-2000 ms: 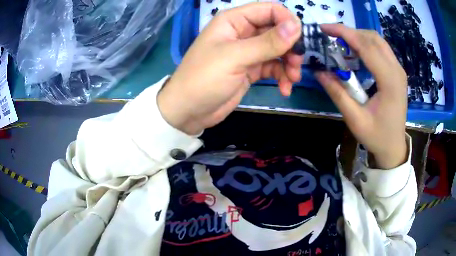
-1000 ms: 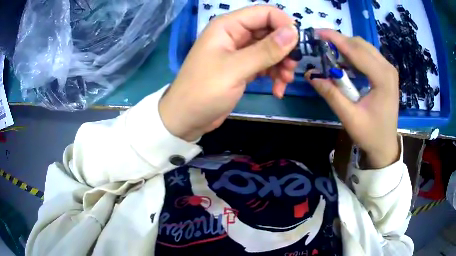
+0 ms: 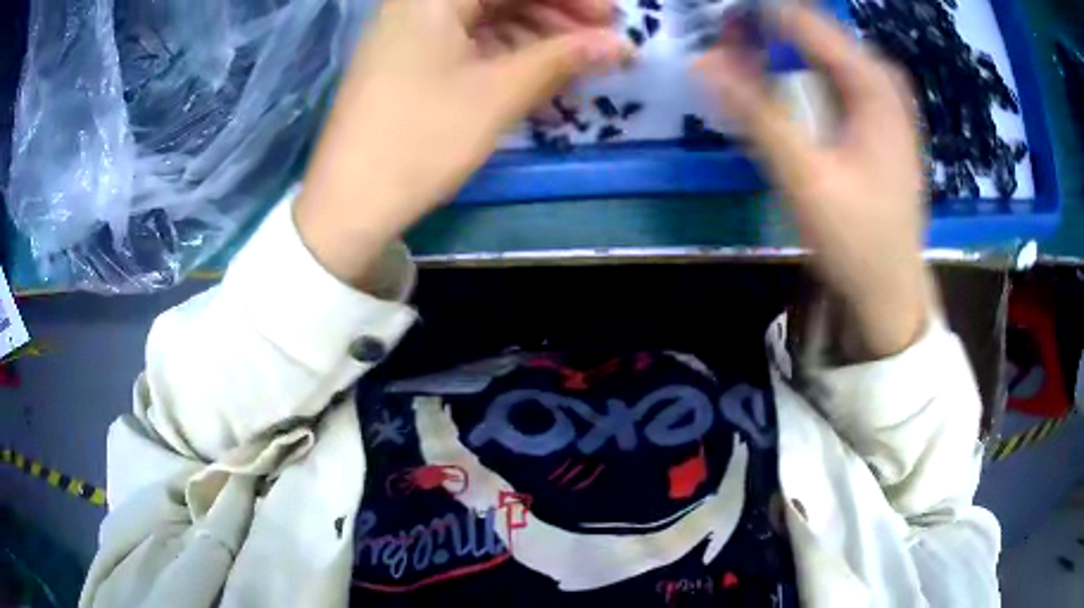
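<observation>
My left hand (image 3: 434, 113) is over the left part of the main blue tray (image 3: 630, 172); its fingertips are blurred near the top edge, and I cannot tell whether they hold anything. My right hand (image 3: 838, 160) is blurred over the tray's right side. It is around the nippers (image 3: 806, 105), seen as a smear of white and blue; their jaws are not clear. Small black moulded parts (image 3: 606, 111) lie scattered on the main tray's white liner, between my hands.
The second blue tray (image 3: 987, 223) at the right holds a dense heap of black parts (image 3: 945, 89). A crumpled clear plastic bag (image 3: 119, 154) lies on the green bench at the left. A white label (image 3: 10, 318) hangs at the far left. The bench's front edge (image 3: 666, 253) runs below the trays.
My hands have moved apart and up from where they met. The black moulded shot held between them earlier no longer shows there. More of the main tray's front part now shows.
</observation>
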